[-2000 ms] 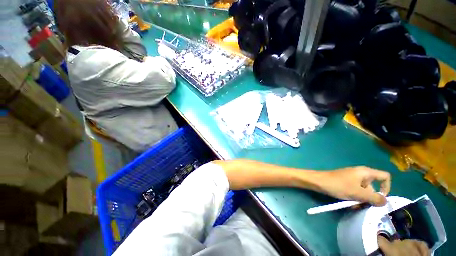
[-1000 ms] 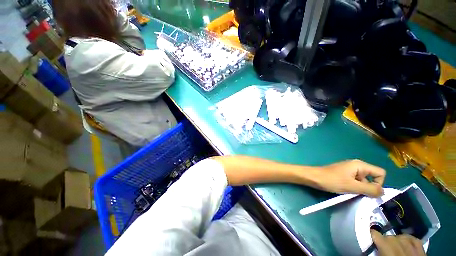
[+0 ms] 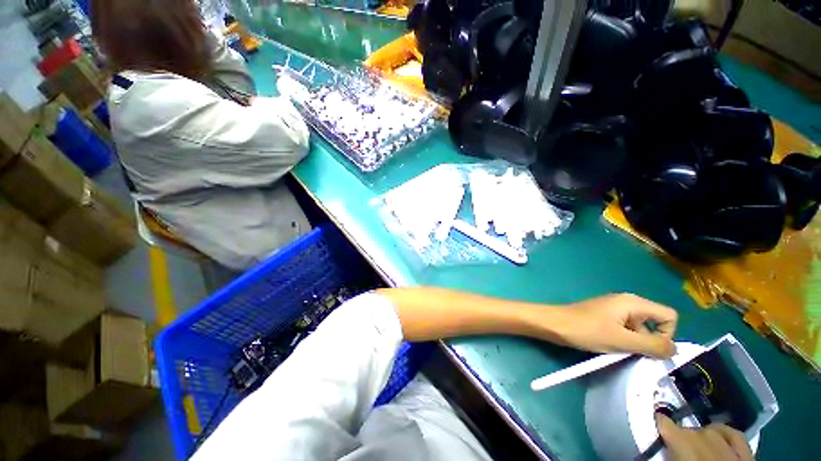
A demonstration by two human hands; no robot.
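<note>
A white round housing point(image 3: 621, 410) lies on the green bench at the lower right, its open rectangular frame facing right with a dark interior and a yellow wire. My left hand point(image 3: 630, 326) pinches the end of a slim white plastic strip point(image 3: 581, 370) at the housing's upper rim. The strip points left over the bench. My right hand point(image 3: 707, 443) is at the bottom edge, partly cut off, with its fingertips at the centre hole by a dark part; whether it grips that part is hidden.
Two bags of white parts point(image 3: 423, 205) with a loose white strip point(image 3: 491, 241) lie mid-bench. Black shells point(image 3: 711, 198) are piled behind on an orange sheet point(image 3: 792, 288), beside a metal post. A blue crate point(image 3: 180, 360) with black modules stands beside my lap. A neighbouring worker sits by a clear tray point(image 3: 365, 117).
The view has shifted slightly. The housing and both hands appear a little further left, with the strip still at the rim and my right fingers still at the centre hole.
</note>
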